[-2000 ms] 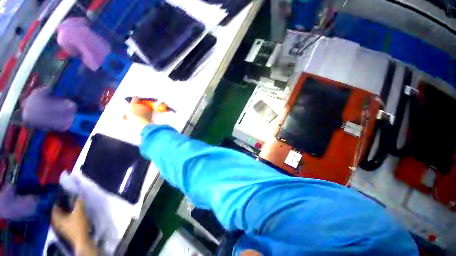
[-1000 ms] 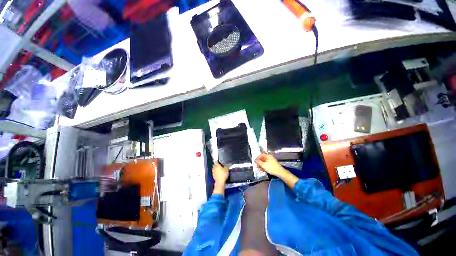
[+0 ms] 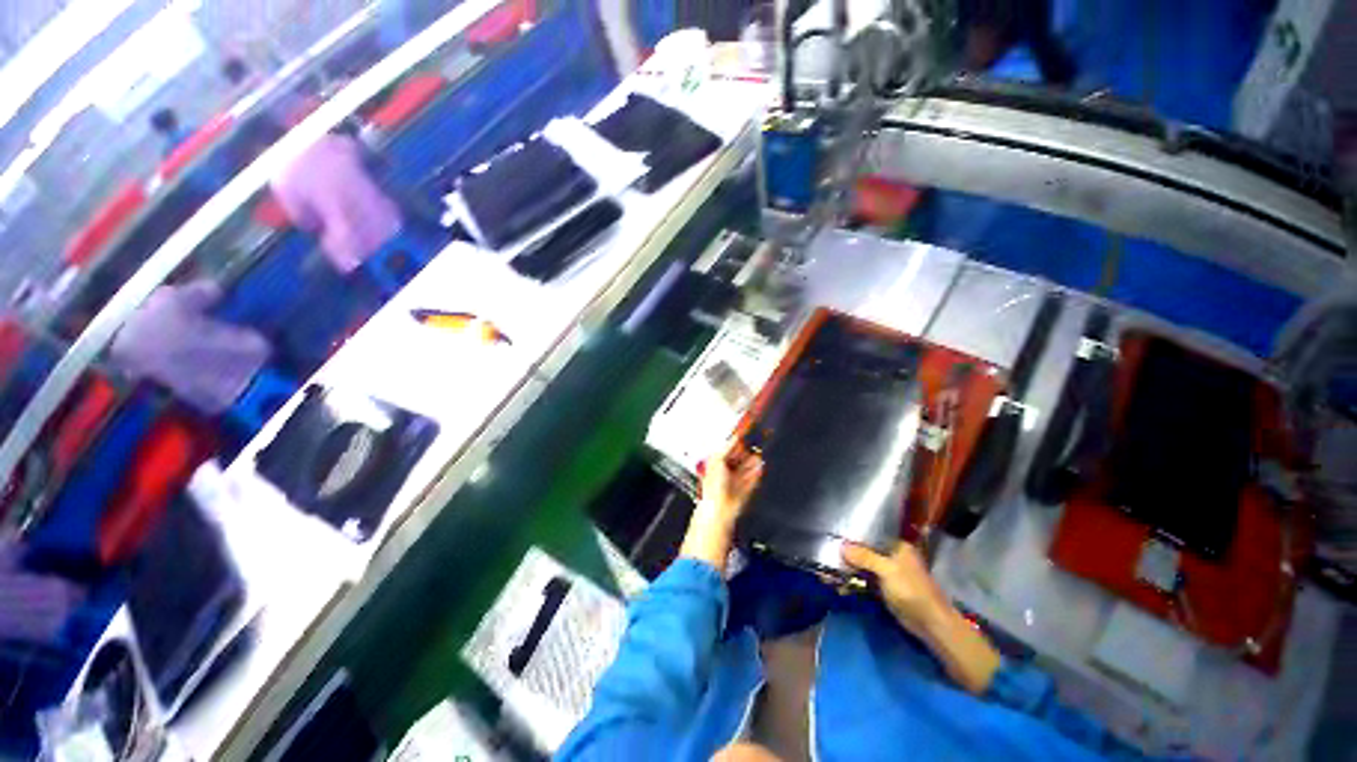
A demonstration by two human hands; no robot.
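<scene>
A glossy black plastic panel (image 3: pixel 833 439) is held by both my hands at the near end of an orange fixture plate (image 3: pixel 967 395). My left hand (image 3: pixel 728 488) grips its left edge. My right hand (image 3: pixel 893 578) grips its near right corner. The panel covers much of the plate, and whether it touches the plate I cannot tell. Small silver-white clamps show at the plate's right side.
A second orange plate (image 3: pixel 1079 529) bears another black panel (image 3: pixel 1186 439) at the right. On the white bench (image 3: pixel 350 573) lie a black part with a round grille (image 3: pixel 345 459), an orange tool (image 3: pixel 462 323) and black panels. Bubble wrap (image 3: pixel 543 640) is at lower centre. People in pinkish clothing are beyond the bench.
The view has turned from the bubble-wrapped panels towards the orange fixtures. Both my hands now hold a black panel up at the near fixture; one bubble-wrap sheet now bears only a small black strip.
</scene>
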